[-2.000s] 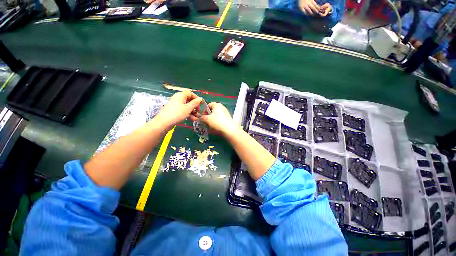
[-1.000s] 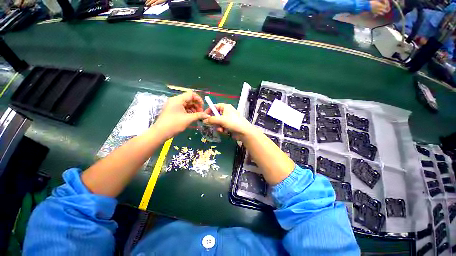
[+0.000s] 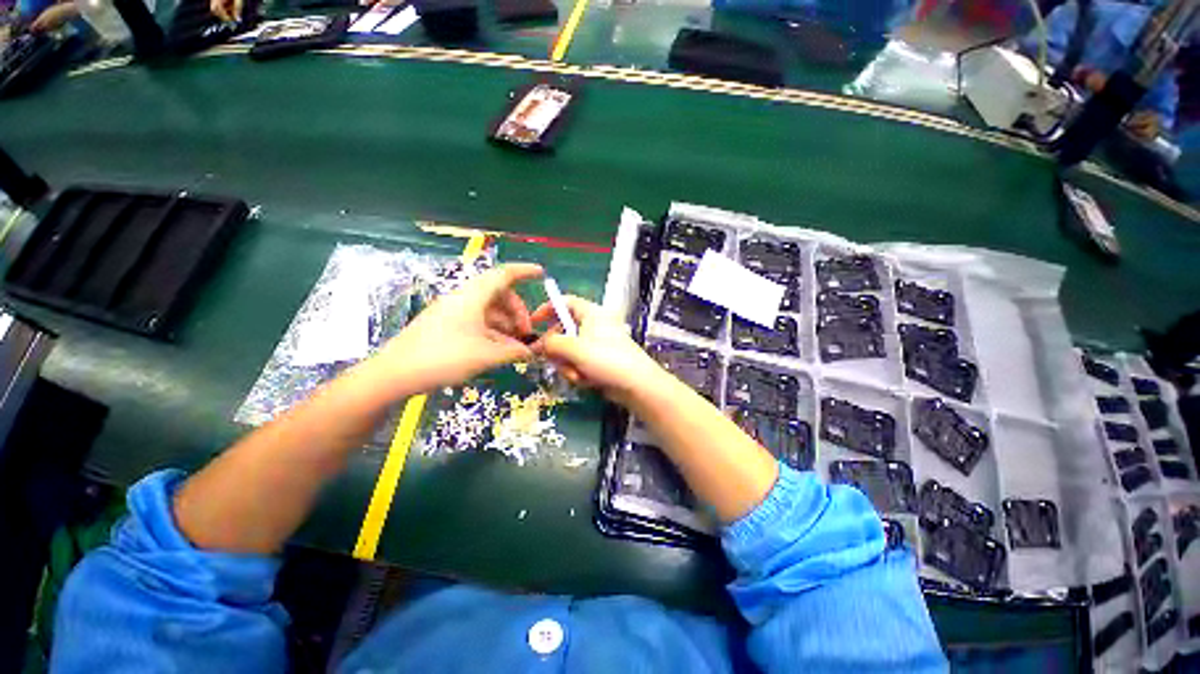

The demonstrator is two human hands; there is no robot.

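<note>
My right hand (image 3: 595, 350) holds a thin pale tool (image 3: 561, 306), possibly tweezers, sticking up from its fingers. Part of a small clear bag (image 3: 555, 385) hangs below the same fingers. My left hand (image 3: 476, 319) is just left of it, index finger and thumb spread, fingertips close to the right hand; I cannot tell if it holds anything. Below the hands lie piles of small loose parts: dark and white ones (image 3: 461, 424) near the yellow line and gold and white ones (image 3: 526, 424) to their right.
A blister tray (image 3: 1030, 454) of black phone housings (image 3: 858, 428) stands right, with a white paper slip (image 3: 737, 288) on it. A large clear bag (image 3: 296, 362) and a black empty tray (image 3: 125, 257) lie left. A phone assembly (image 3: 536, 116) lies ahead. Other workers' hands show at the top.
My left hand has opened its index finger and thumb and drawn slightly left. The small bag is now mostly hidden. The phone assembly ahead appears farther left; the camera view has shifted slightly too.
</note>
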